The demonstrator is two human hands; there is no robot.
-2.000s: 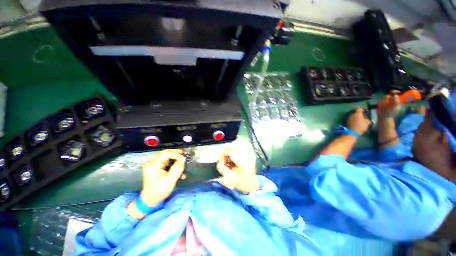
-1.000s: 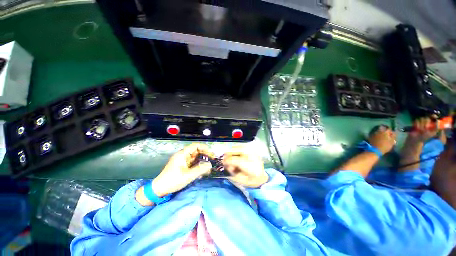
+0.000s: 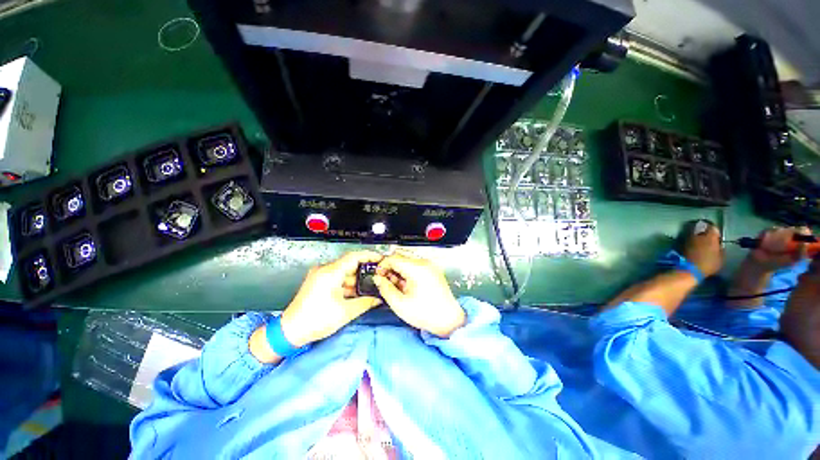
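A small black housing point(image 3: 368, 279) is held in front of the press, close to my chest. My left hand point(image 3: 322, 295), with a blue band at the wrist, grips it from the left side. My right hand point(image 3: 421, 292) is at its right side, with thumb and fingertips on the housing's face. Whether a small part lies under the right fingertips cannot be told. The black press point(image 3: 373, 193) stands just beyond my hands, with two red buttons and a white one on its front panel.
The black foam tray point(image 3: 121, 235) of units is left, with one empty pocket. The clear blister tray point(image 3: 546, 189) and an air tube are right of the press. A second foam tray point(image 3: 674, 162) and a neighbour's hands point(image 3: 706, 252) are farther right. A white box point(image 3: 31, 117) is far left.
My hands were apart two seconds ago and have come together at the housing. The right fingertips now rest on its face. The view has shifted, so the bench things appear farther right.
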